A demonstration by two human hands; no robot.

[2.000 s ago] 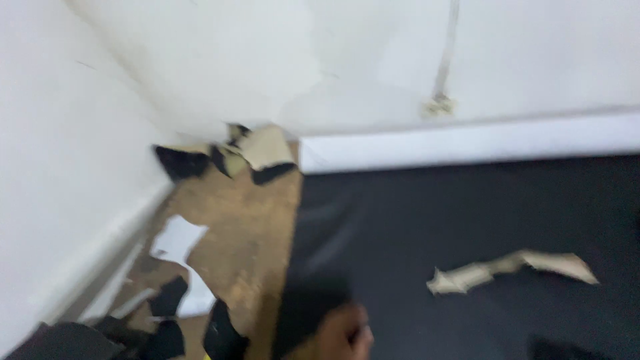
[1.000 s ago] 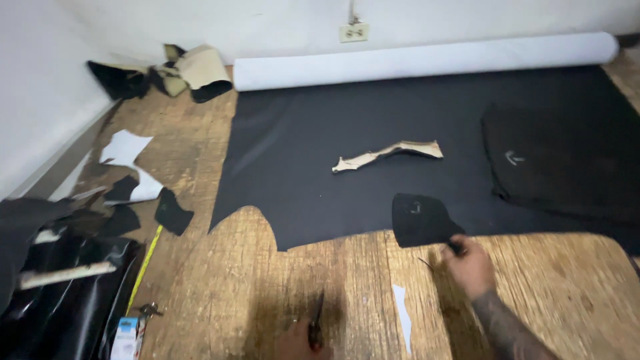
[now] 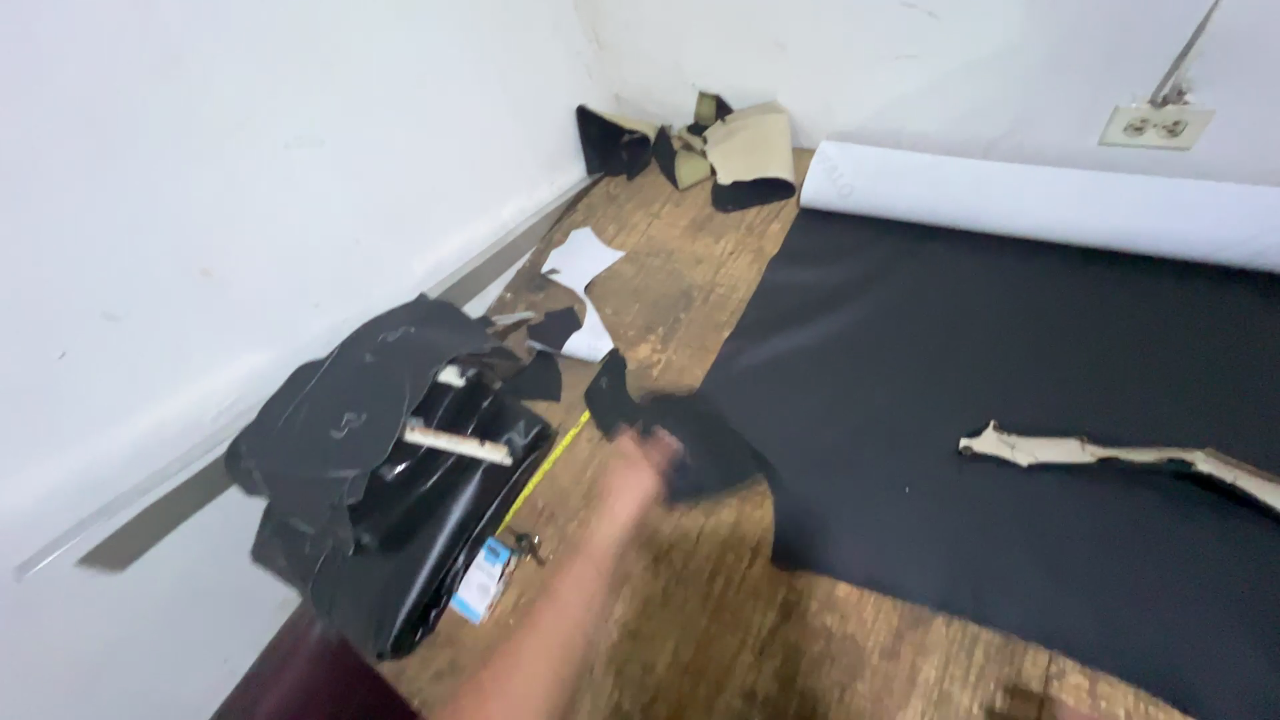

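Blurred by motion, my left hand (image 3: 645, 460) is closed on a dark fabric piece (image 3: 715, 450), held over the wooden surface at the left edge of a wide black sheet (image 3: 900, 350). A smaller black scrap (image 3: 610, 395) lies just beyond the fingers. To the left rests a pile of cut black pieces (image 3: 360, 400) with chalk-like marks, on folded glossy black material (image 3: 440, 530). Only a blurred bit of what looks like my right hand (image 3: 1075, 706) shows at the bottom edge; its fingers are hidden.
A white-backed roll (image 3: 1000, 210) lies along the back wall below an outlet (image 3: 1157, 128). Beige-and-black offcuts (image 3: 750, 150) sit in the corner. A narrow beige strip (image 3: 1090, 450) rests on the sheet. White scraps (image 3: 585, 265), yellow measuring tape (image 3: 545, 470) and a small box (image 3: 483, 580) lie leftward.
The view has swung left. A dark piece is now in my left hand over the sheet's left edge; a second ago my right hand was at a marked black piece near the front edge.
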